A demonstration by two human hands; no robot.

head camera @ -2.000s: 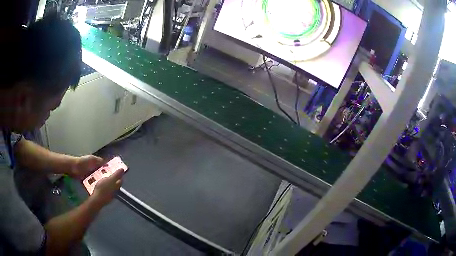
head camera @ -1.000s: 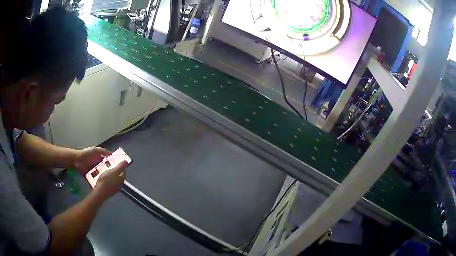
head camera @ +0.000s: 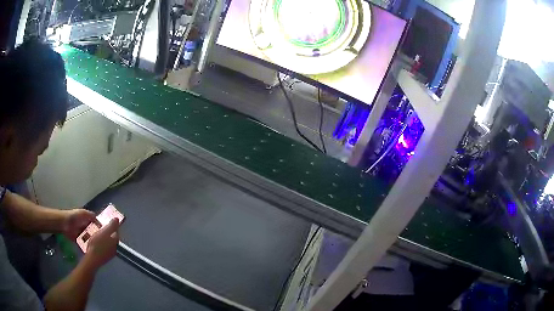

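Note:
Neither of my hands is in view. The green conveyor belt (head camera: pixel 243 141) runs from the upper left to the lower right, with small pale parts spaced along it and a metal rail on its near edge. A thick white machine frame post (head camera: pixel 419 176) rises in front of me at the right and crosses over the belt. A large inspection monitor (head camera: pixel 328 45) behind the belt shows magnified colored rings.
A seated person (head camera: pixel 30 115) at the left holds a smartphone (head camera: pixel 100 227) in both hands. Grey flooring with a metal-edged strip (head camera: pixel 164 272) lies below the belt. Pale cabinets (head camera: pixel 91 149) stand at the left, and machinery with blue-violet lights (head camera: pixel 406 141) at the right.
The whole view has shifted, so the person, belt and monitor sit farther left. More of the machinery at the right shows. The person still holds the phone.

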